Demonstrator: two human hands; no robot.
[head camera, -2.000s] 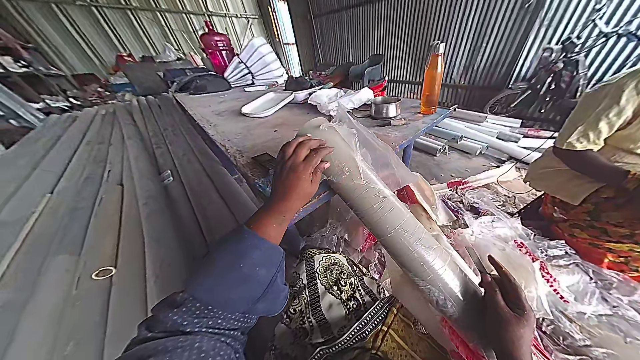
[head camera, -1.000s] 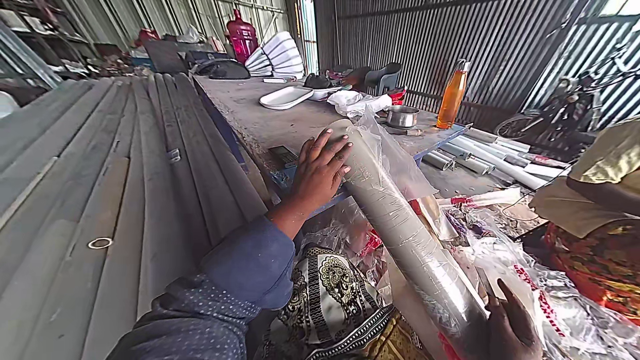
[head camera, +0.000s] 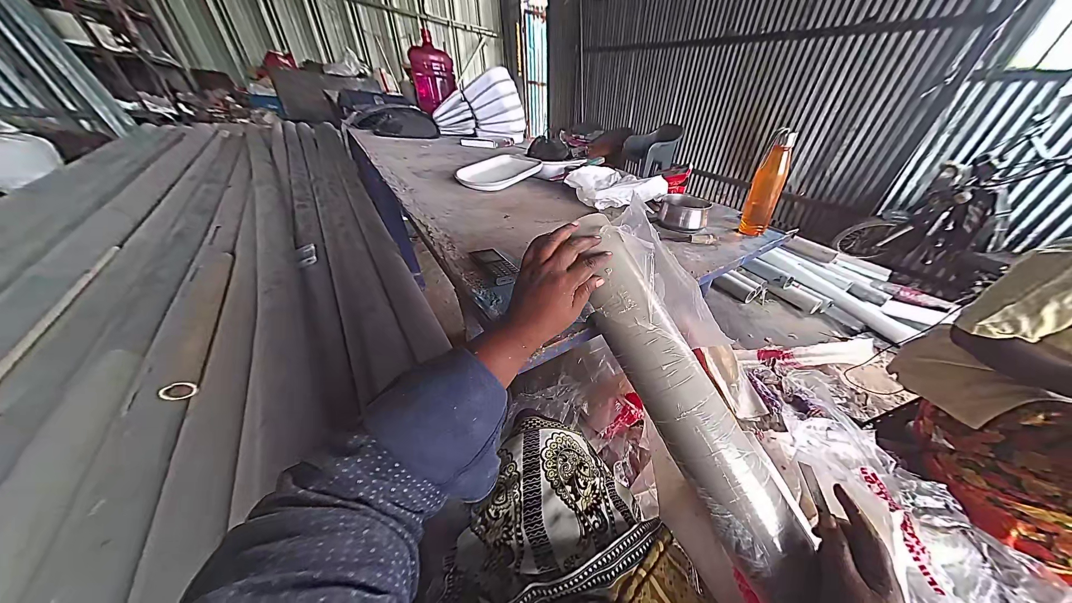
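Note:
A thick roll wrapped in clear plastic film (head camera: 682, 385) lies slanted across my lap, its upper end at the edge of the wooden table (head camera: 435, 201). My left hand (head camera: 557, 280) rests on that upper end with its fingers curled over the film. At the lower end, my right hand (head camera: 850, 544) touches the roll's side and has a thin flat blade-like piece (head camera: 812, 490) between its fingers; what it is exactly, I cannot tell. A loose flap of clear film (head camera: 670, 276) stands up beside the roll's upper end.
Long grey tubes (head camera: 276, 335) lie at left, with a small ring (head camera: 177, 391) on them. The table bears a calculator (head camera: 494, 266), a white tray (head camera: 498, 172), a metal pot (head camera: 684, 212) and an orange bottle (head camera: 768, 184). Plastic wrap (head camera: 904, 502) heaps at right, near a seated person (head camera: 988, 352).
Both hands stay at their ends of the roll, with little plain change in their hold. The view has shifted, so the table and tubes sit lower in the frame.

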